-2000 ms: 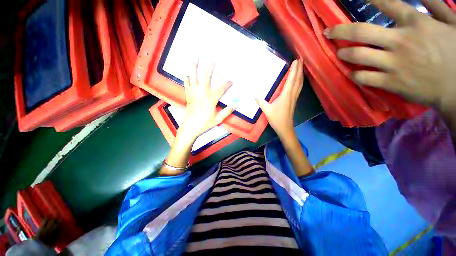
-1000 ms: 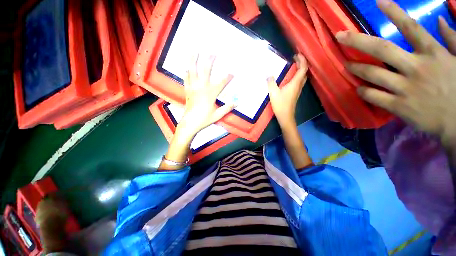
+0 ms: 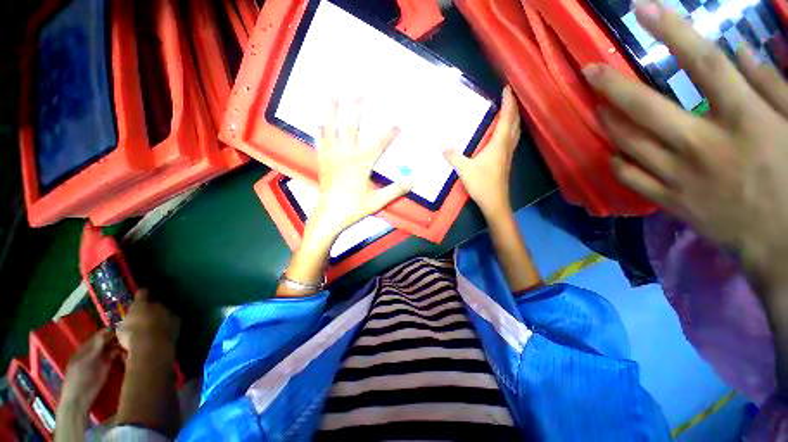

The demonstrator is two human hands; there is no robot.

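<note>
A tablet (image 3: 389,86) with a plain white screen sits in a red-orange foam tray (image 3: 246,104), tilted in front of me. A small blue dot shows low on the screen. My left hand (image 3: 350,168) lies on the screen's lower left part with its fingers spread. My right hand (image 3: 488,168) is at the tray's right edge, fingers along the foam and thumb over the screen. A second tablet with a white screen (image 3: 359,237) lies in its foam tray underneath, partly hidden by the upper tray and my left hand.
Foam trays with tablets (image 3: 78,95) lean at the left. More stacked trays (image 3: 562,112) stand at the right, where another person's hand (image 3: 700,138) is over a tablet with a checkered screen. At the lower left, another person's hands (image 3: 142,337) hold a tray with a tablet.
My hands stay in nearly the same place; my right thumb shifts slightly. The neighbour's screen at the right changes from text to blue to checkered. At the lower left, a neighbour's tray has come up.
</note>
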